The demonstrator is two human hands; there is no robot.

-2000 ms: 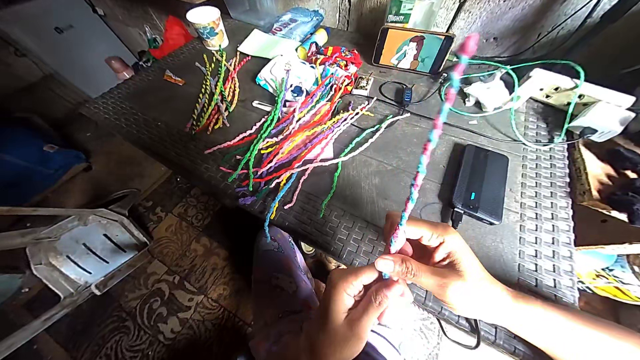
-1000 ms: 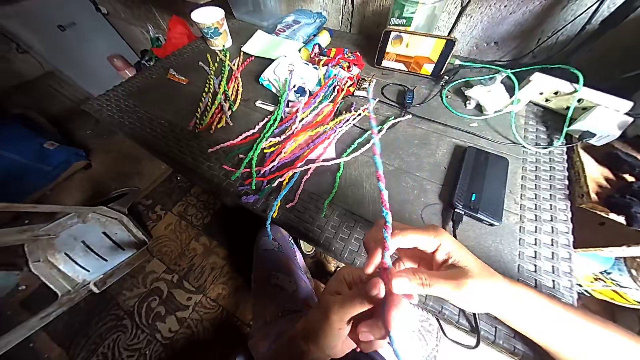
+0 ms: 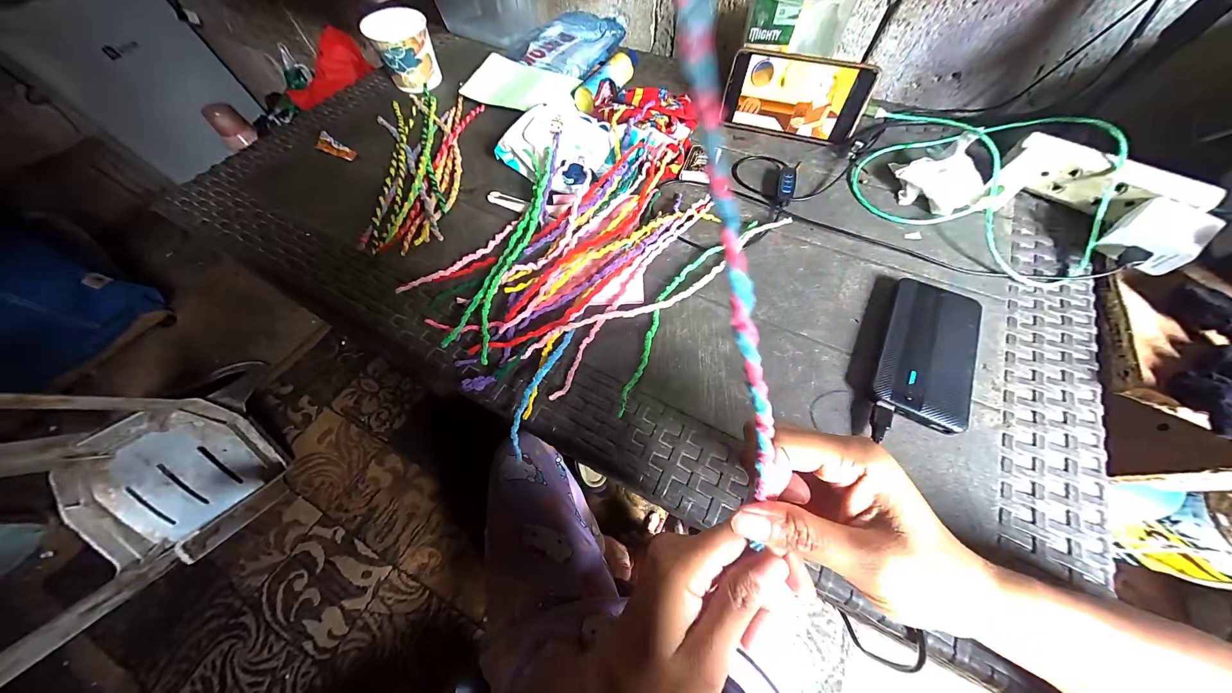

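A pink-and-blue twisted strand (image 3: pixel 739 289) stands upright from my fingers, its upper part blurred near the top edge. My left hand (image 3: pixel 707 597) pinches its lower end, and my right hand (image 3: pixel 847 520) grips it just above with thumb and fingers, the two hands touching. Beyond them on the table lies a loose pile of twisted strands (image 3: pixel 587 260) in red, pink, green, purple, yellow and blue. A smaller bunch of two-coloured twisted strands (image 3: pixel 414 178) lies to its left.
On the woven-edged table (image 3: pixel 808 356) are a black power bank (image 3: pixel 929 356) with a cable, a phone (image 3: pixel 801 94) showing a video, a power strip (image 3: pixel 1088 178), a green cable (image 3: pixel 991 144), a paper cup (image 3: pixel 402 50) and plastic packets (image 3: pixel 568 43). A chair (image 3: pixel 173 481) stands at left.
The strand has shifted in my fingers; it tilted right two seconds ago and now leans slightly left, reaching the top edge. Both hands stay together near the table's front edge.
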